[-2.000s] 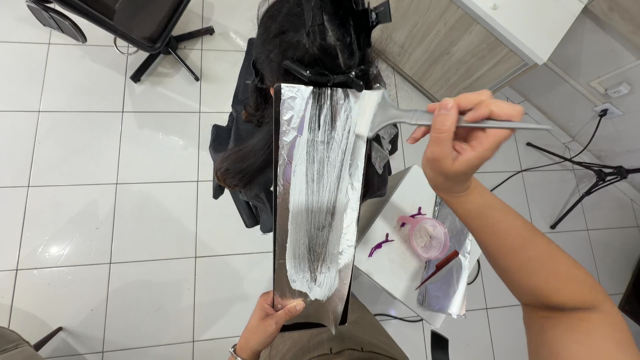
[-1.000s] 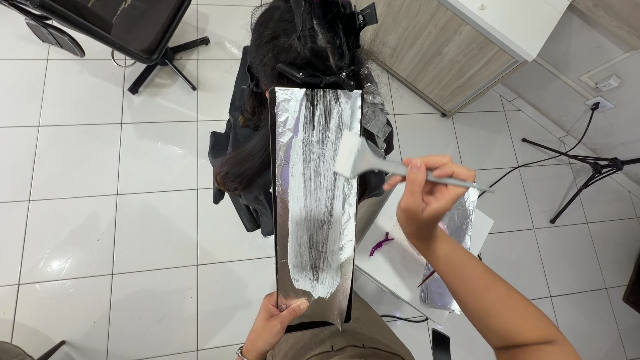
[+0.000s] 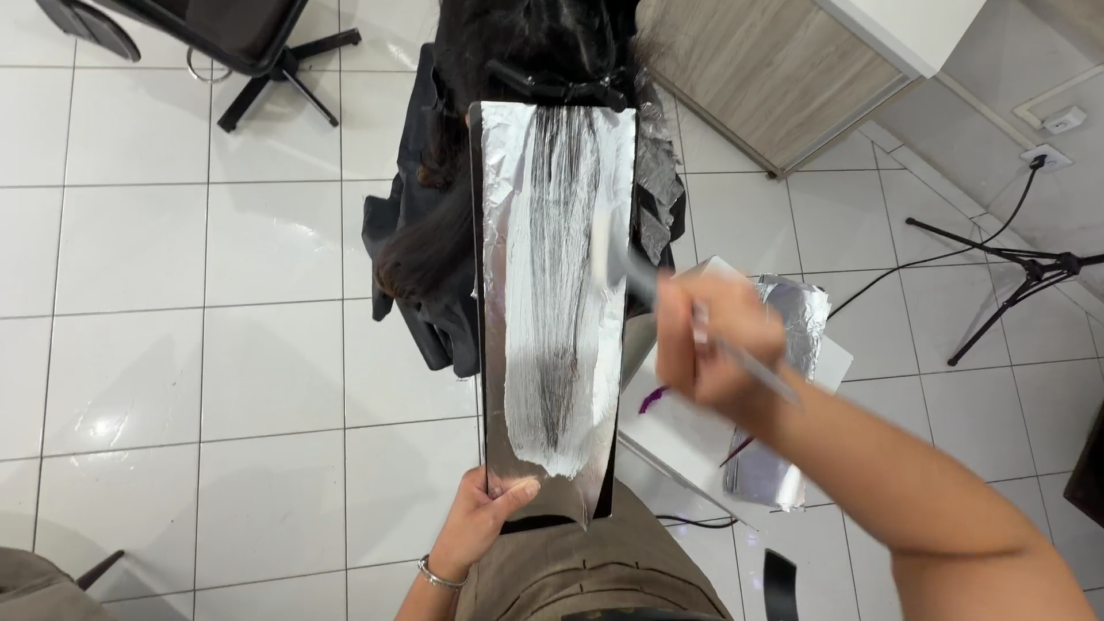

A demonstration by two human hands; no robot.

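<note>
My left hand point(image 3: 483, 517) grips the lower left corner of a dark hair-coloring board point(image 3: 608, 483), thumb on top. Aluminum foil point(image 3: 500, 142) covers the board, and a dark hair strand point(image 3: 556, 302) coated in white cream lies spread along it. A blurred tint brush point(image 3: 638, 276) is in my right hand point(image 3: 720, 336), its bristles at the strand's right edge, around mid-board. Black clips point(image 3: 556, 86) hold the hair just above the board. The seated person's head of dark hair point(image 3: 535, 34) is at the top, over a black cape point(image 3: 418, 207).
Right of the board, a white trolley top point(image 3: 681, 431) holds foil sheets point(image 3: 768, 479), a purple clip point(image 3: 653, 399) and a partly hidden pointed tool. A wood-panelled cabinet point(image 3: 776, 86), a black stand point(image 3: 1026, 267) and a cable are farther right. A black wheeled-style chair base point(image 3: 285, 73) stands upper left.
My right hand has moved the brush left from the board's upper right edge, then lower along the strand. The pink bowl seen on the trolley earlier is now hidden behind my right hand and arm.
</note>
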